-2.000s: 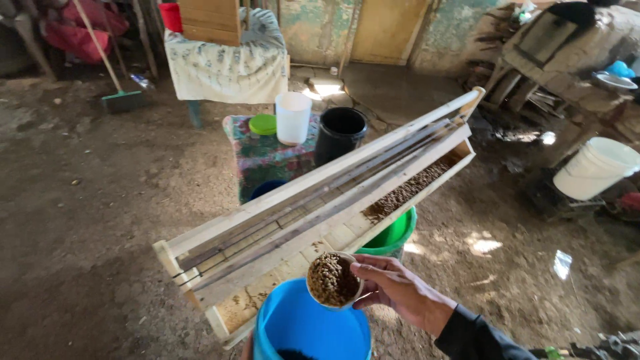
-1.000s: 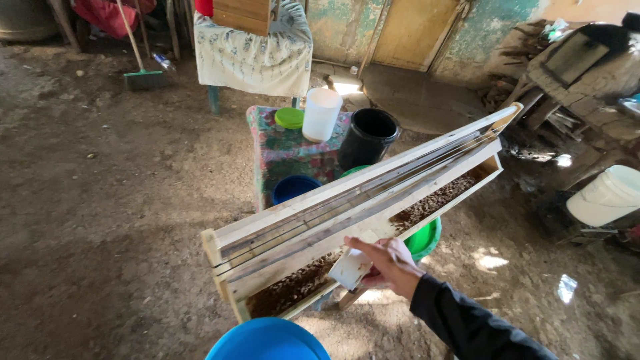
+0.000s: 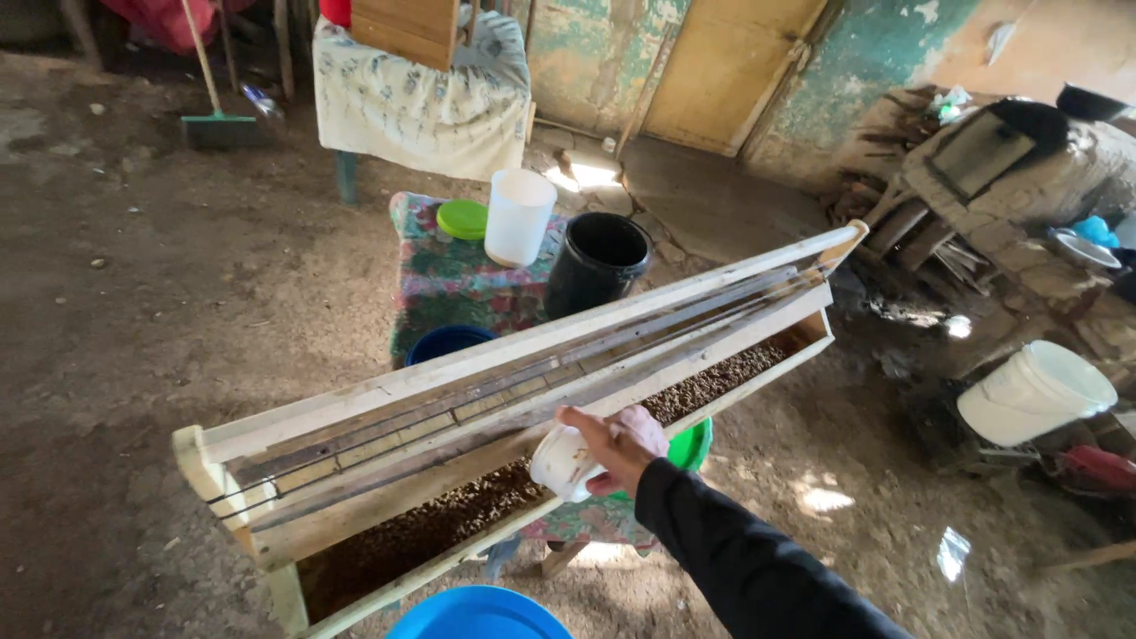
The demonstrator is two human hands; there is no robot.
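Observation:
My right hand grips a white plastic cup, tipped over the near channel of a long wooden trough. Brown pellet-like feed lies along that channel, on both sides of the cup. The trough slants from lower left to upper right, with wires and a rail along its far part. In front of it, at the bottom edge, stands a blue bucket; its inside is not visible. A green bucket shows partly behind my hand and the trough. My left hand is out of view.
Beneath and behind the trough is a table with a floral cloth, holding a white container, a green lid, a black bucket and a blue container. A white bucket stands right; a broom stands left.
The cup, seen full of feed two seconds ago above the blue bucket, is now tipped over the trough. More feed lies in the trough's left part. The view has shifted.

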